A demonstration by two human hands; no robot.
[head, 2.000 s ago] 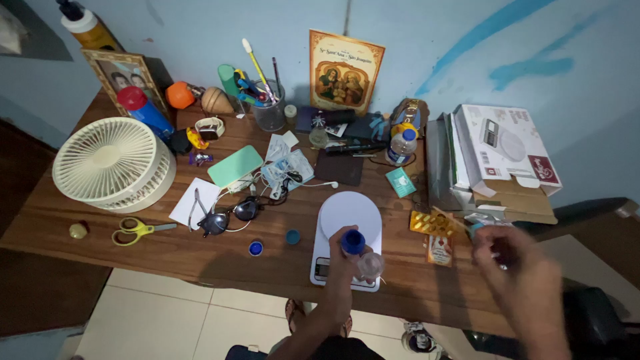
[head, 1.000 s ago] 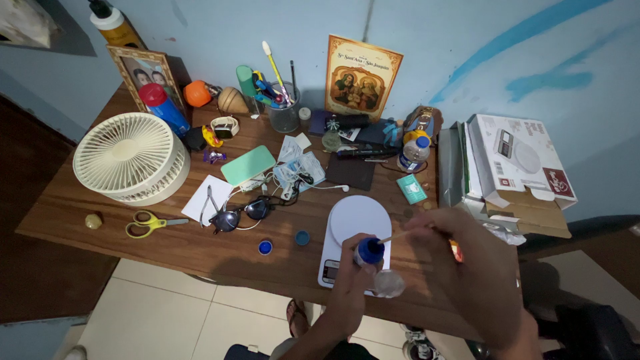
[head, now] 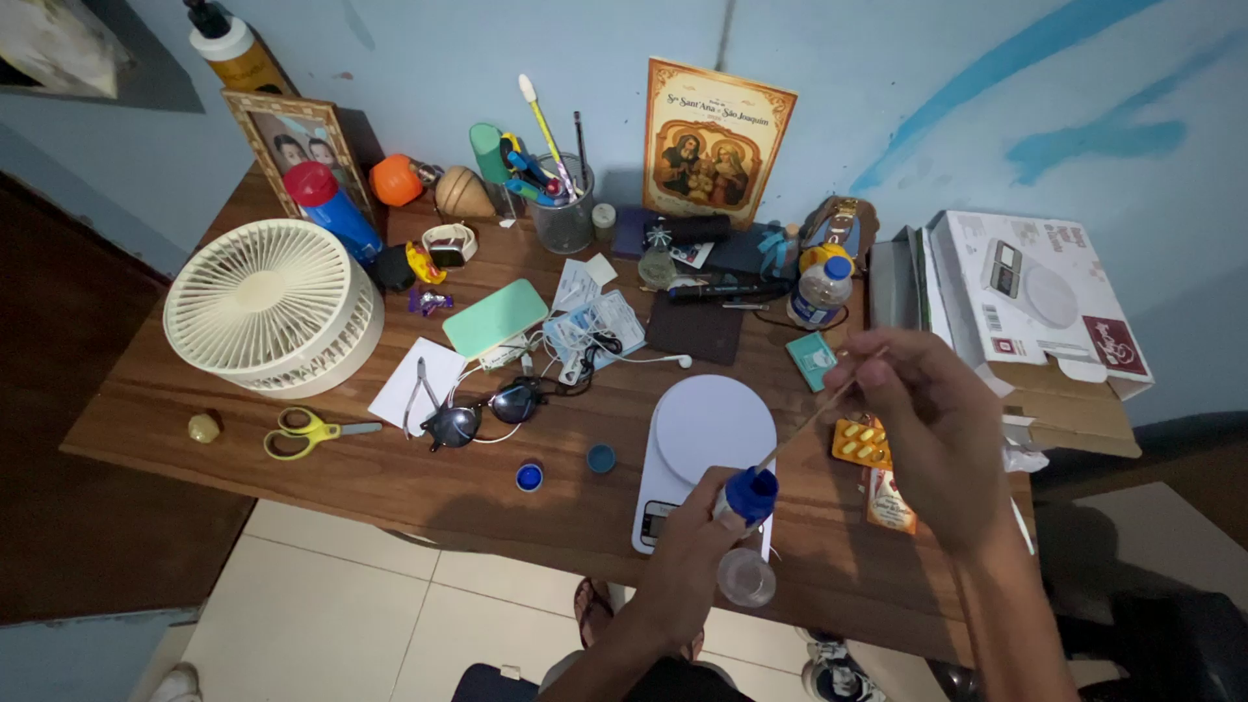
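My left hand (head: 690, 556) holds a small bottle with a blue rim (head: 751, 493), tilted over the front of a white digital kitchen scale (head: 715, 424). A small clear round container (head: 747, 577) is just below it, at or under the fingers; what supports it is unclear. Between the fingertips of my right hand (head: 921, 429) is a thin wooden stick (head: 807, 421), its lower end at the bottle's mouth. Left of the scale lie a blue cap (head: 529, 477) and a dull teal round lid (head: 601, 458).
A blister pack (head: 860, 444) and a sachet (head: 890, 502) lie by my right hand. Yellow scissors (head: 310, 432), sunglasses (head: 455, 426) and a white fan (head: 268, 302) stand left. A water bottle (head: 821, 292) and a scale's cardboard box (head: 1043, 292) are at the back right.
My right hand has come from the desk's right side to the bottle, and now holds the stick at its mouth. My left hand keeps the bottle over the scale's front.
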